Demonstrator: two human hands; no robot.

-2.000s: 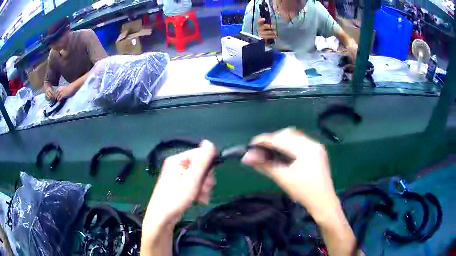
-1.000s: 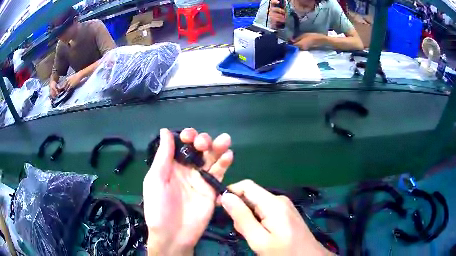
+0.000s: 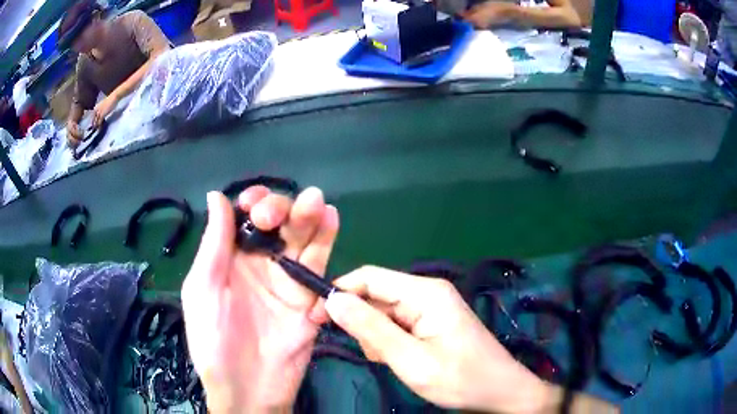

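Note:
My left hand [image 3: 259, 299] is palm up at the centre left, its fingers curled over a small dark headband end fitting [image 3: 257, 236]. Part of a black band shows behind the fingers; whether it belongs to the held piece is unclear. My right hand [image 3: 412, 323] pinches a slim black pen-sized hand tool [image 3: 305, 277] between thumb and fingers. The tool points up and left across my left palm, its tip at or close to the fitting. The exact contact is hidden.
Black headbands lie spaced along the green belt [image 3: 404, 190]. More headbands [image 3: 622, 275] with thin wires and a blue ring [image 3: 671, 251] lie at near right. A clear plastic bag [image 3: 77, 331] is at near left. Opposite are a seated person, a blue tray [image 3: 404, 69] and another person's arms.
Two seconds ago both hands held a dark piece between them; then my left palm turned up with the fitting and my right hand brought the tool. Since then both hands have shifted left in view.

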